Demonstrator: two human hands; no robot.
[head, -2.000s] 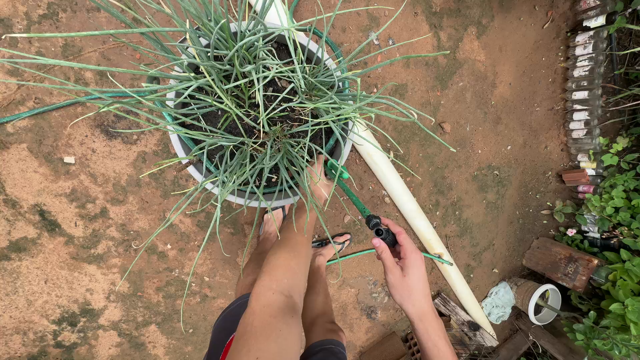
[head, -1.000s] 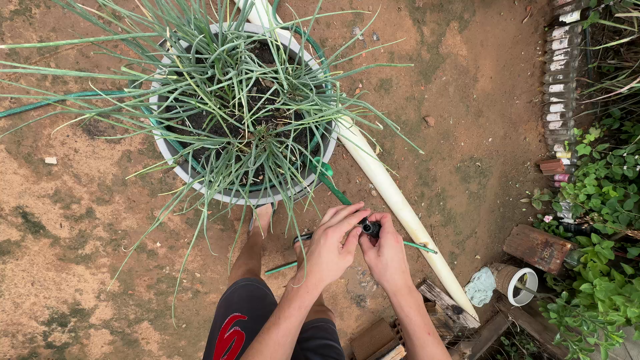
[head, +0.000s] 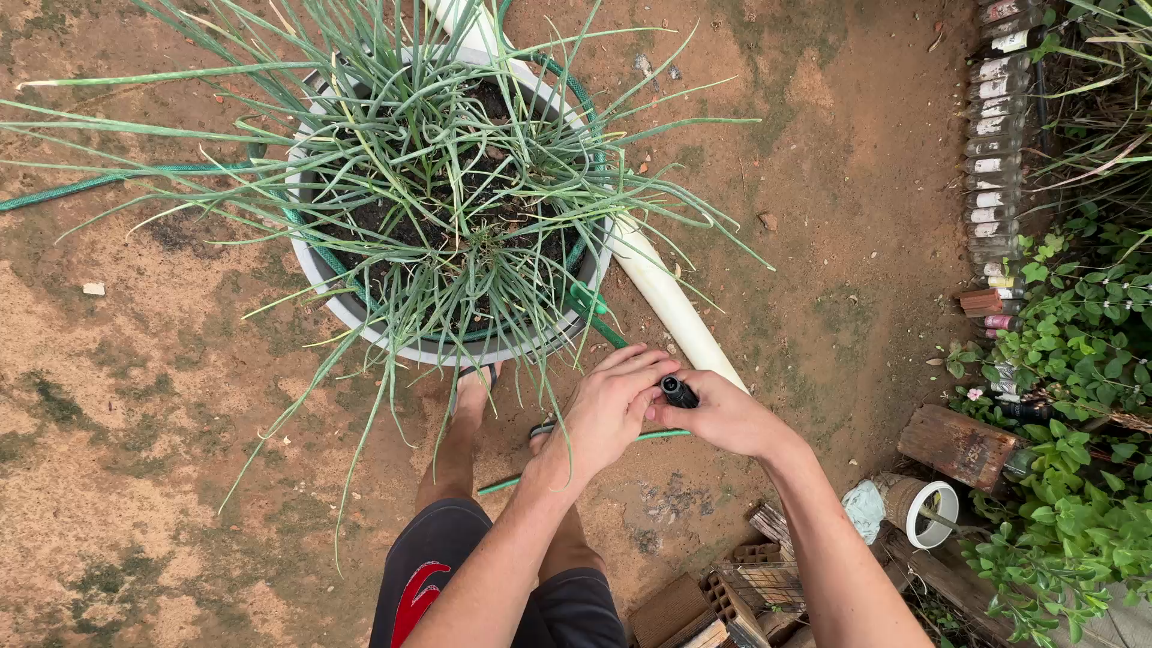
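Note:
My right hand [head: 724, 414] holds a black hose nozzle [head: 679, 392], its round end facing up at the camera. Against it lies my left hand [head: 612, 405], fingers bent around what seems to be the hose end; its grip is partly hidden. A green garden hose [head: 608, 332] runs from the hands up to the pot's rim, beside a green plastic piece [head: 585, 299]. Long-leaved onion-like plants [head: 450, 189] fill the large grey round pot [head: 342, 310] above my hands, where more hose lies coiled around the soil.
A white pipe [head: 675, 306] lies diagonally on the dirt ground behind my hands. At the right are a row of plastic bottles [head: 993, 171], leafy plants [head: 1071, 324], a wooden block [head: 959, 445] and a white-rimmed container [head: 932, 515]. Hollow bricks [head: 733, 607] lie near my right forearm.
My left hand has come away from the pot's rim and joined my right hand at the nozzle. The nozzle's end now faces the camera more directly.

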